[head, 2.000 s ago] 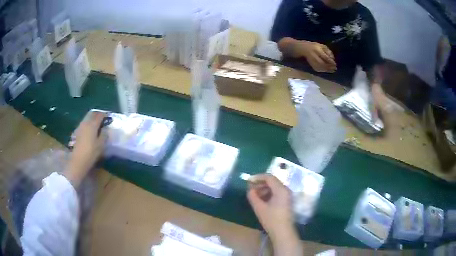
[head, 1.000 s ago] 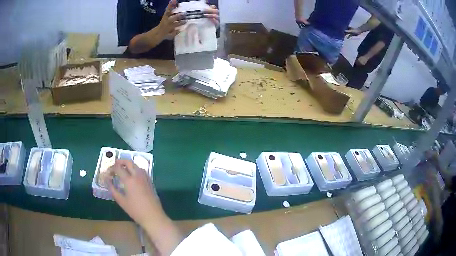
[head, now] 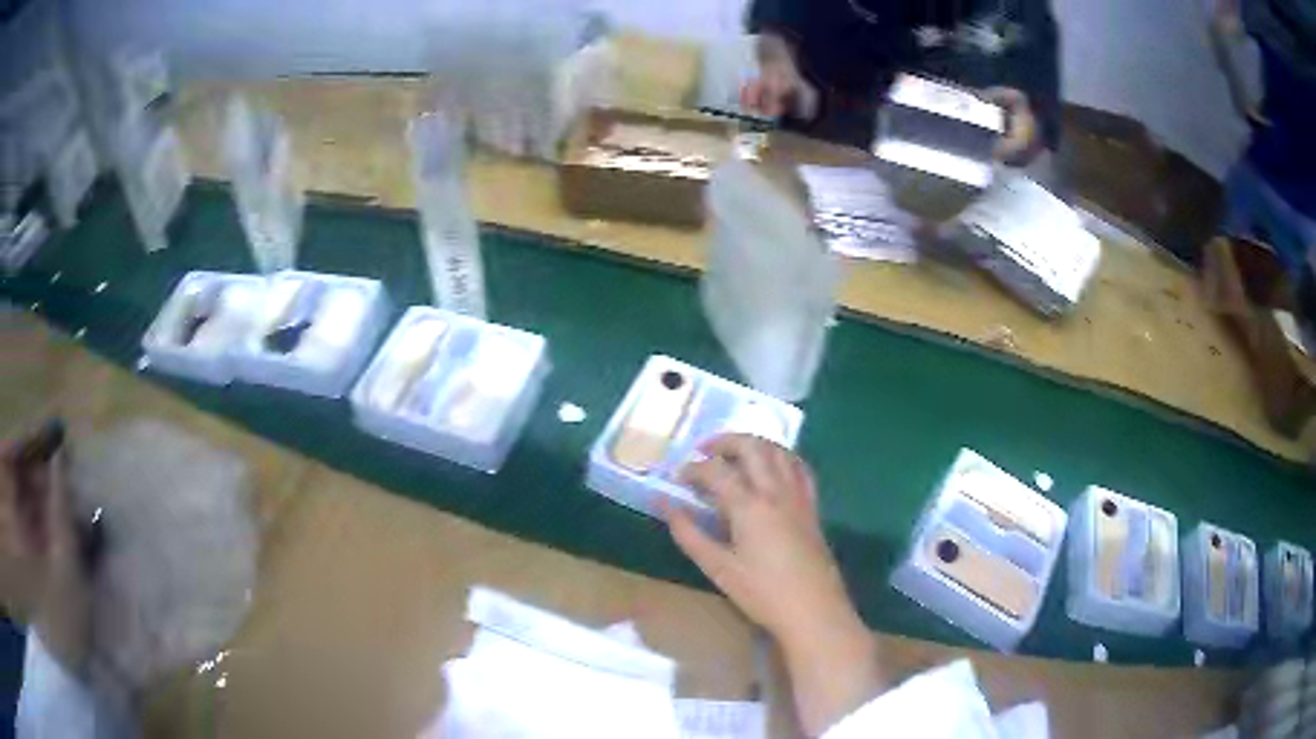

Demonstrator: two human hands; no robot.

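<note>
My right hand (head: 765,534) lies over the front right part of a white tray (head: 613,477), fingers bent and apart; nothing shows held. A beige device (head: 650,426) with a dark round spot lies in its left recess. My left hand (head: 41,534) is blurred at the left edge, beside a crinkled clear plastic bag (head: 173,549). Dark bits show at its fingers; its grip is unclear. Another tray (head: 450,390) stands left of my right hand. Two trays farther left (head: 310,332) (head: 195,325) hold dark cables.
The green belt (head: 866,390) carries more trays at right (head: 981,549) (head: 1123,563) and upright white sleeves (head: 765,282). White papers (head: 556,671) lie on the near bench. The far bench has an open brown carton (head: 635,195) and stacked white papers (head: 1032,246). A person there holds a pale block (head: 938,137).
The view has swung left since one second ago, bringing my left hand into view. My right hand remains over a tray. Since two seconds ago, my left hand has left the left trays for the bag.
</note>
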